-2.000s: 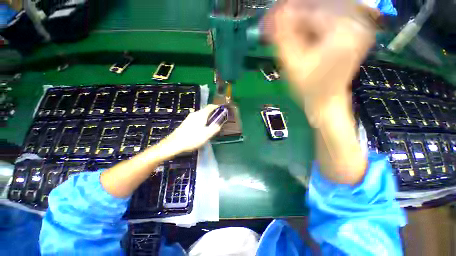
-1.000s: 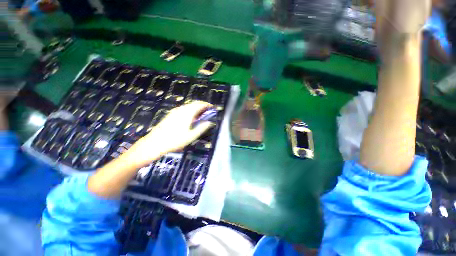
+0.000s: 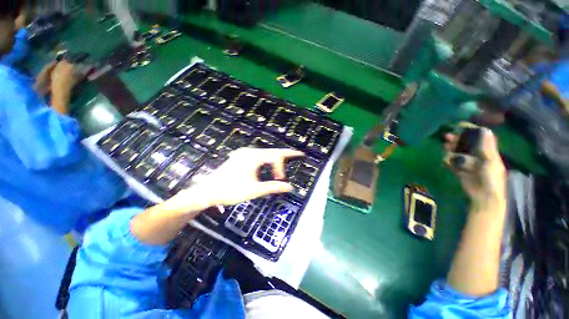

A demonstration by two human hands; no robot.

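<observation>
My left hand (image 3: 240, 177) is over the right part of the glossy black parts tray (image 3: 143, 128), thumb and forefinger spread apart. I see nothing gripped in it; its curled fingers are overexposed. My right hand (image 3: 490, 171) is raised at the right, holding a phone unit (image 3: 471, 142) with a dark screen and pale rim. Another phone unit (image 3: 422, 214) lies face up on the green surface, right of the brown press fixture (image 3: 357, 177).
The green bench press (image 3: 437, 103) stands behind the fixture. More phone units lie along the back, one (image 3: 329, 101) just behind the tray. A white liner sheet (image 3: 312, 240) sticks out under the tray. A person in a blue smock (image 3: 37, 140) works at the left. Black trays are at the right.
The view has turned, shifting the scene. My left hand, earlier around a dark housing part, now has its fingers spread over the tray. My right hand has come down into view with a phone unit.
</observation>
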